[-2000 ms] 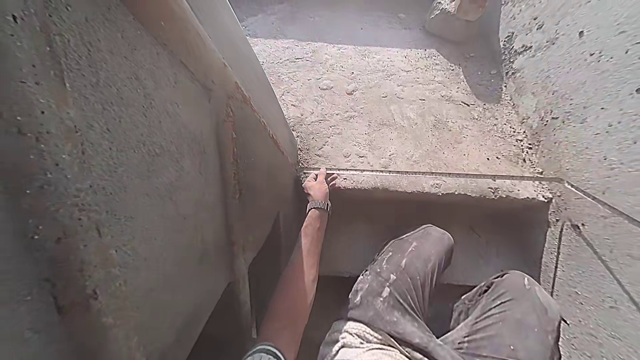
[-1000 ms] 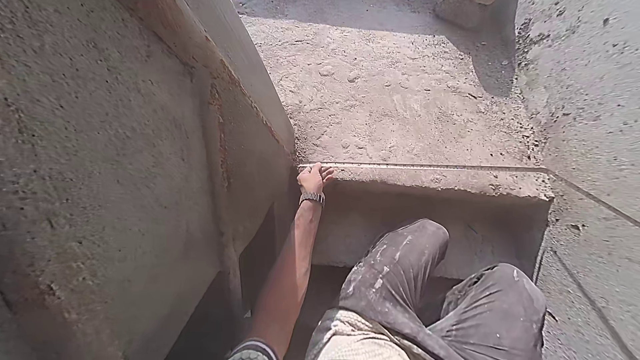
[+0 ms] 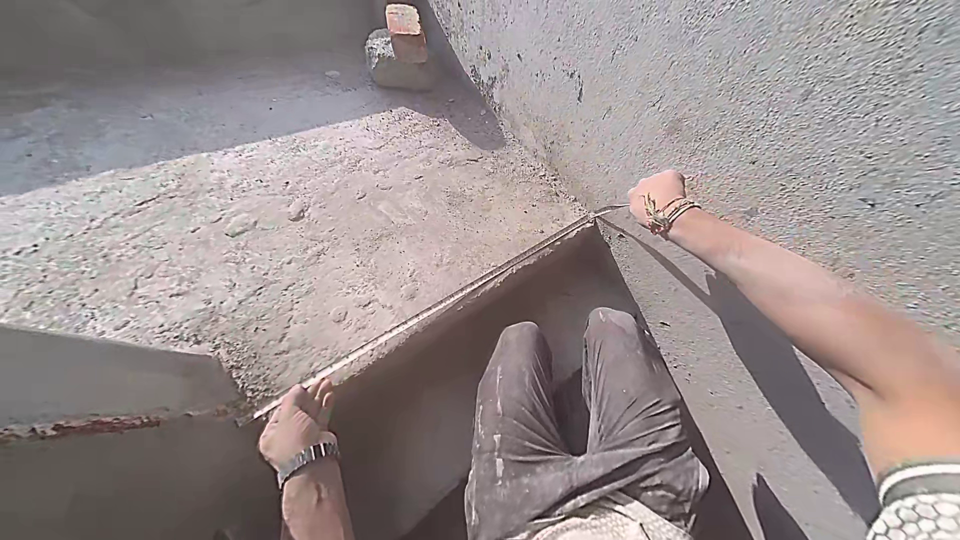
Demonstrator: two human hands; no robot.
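A thin measuring tape lies stretched along the front edge of a rough concrete step. At its lower left end my left hand, with a metal-band watch on the wrist, pinches the tape against the edge beside the left wall. My right hand, with a braided bracelet, is closed on the other end of the tape, close to the right wall. The tape bends up off the step's corner to reach it. Whatever else is inside the right fist is hidden.
A brick piece rests on a concrete block at the back of the landing. Rough plastered wall rises on the right, and a low concrete wall stands at left. My knees are below the step edge.
The view has turned strongly and shifted right. My right hand, out of view earlier, now shows at the tape's right end. My left hand remains at the left end.
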